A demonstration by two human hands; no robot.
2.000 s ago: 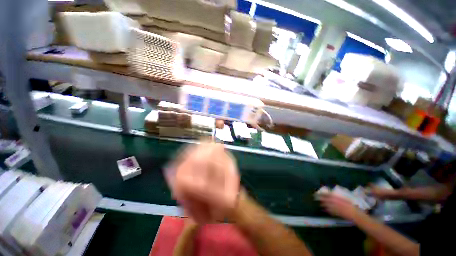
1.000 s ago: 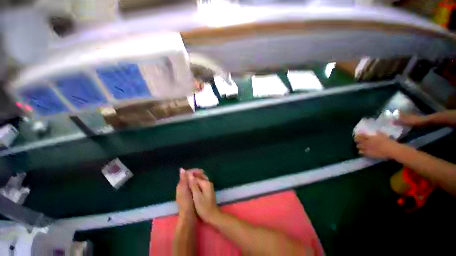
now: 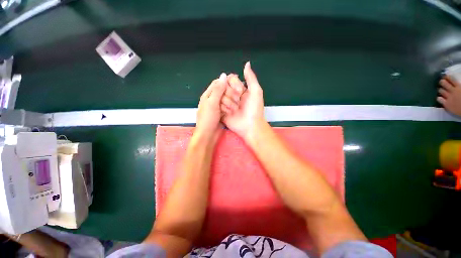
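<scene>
My left hand (image 3: pixel 210 108) and my right hand (image 3: pixel 245 106) are held together over the pale belt edge strip (image 3: pixel 146 116), in front of the pink-red foam mat (image 3: pixel 252 176). The fingers are curled against each other, with the right thumb raised and apart. I see nothing held in them. The sides of the fingers that touch are hidden. A white retail box (image 3: pixel 119 54) with a purple rectangle lies tilted on the green conveyor belt (image 3: pixel 323 55), up and left of my hands.
Flat white cartons (image 3: pixel 30 176) with purple print stand at the left. Part of another person's hand (image 3: pixel 449 95) touches something white at the right edge. An orange-yellow object (image 3: pixel 450 164) lies at the far right. Another person's arm (image 3: pixel 43 247) shows at bottom left.
The view has tilted down from the shelf to the mat and belt. My hands, blurred together and then pressed palm to palm, now open slightly with the right thumb lifted.
</scene>
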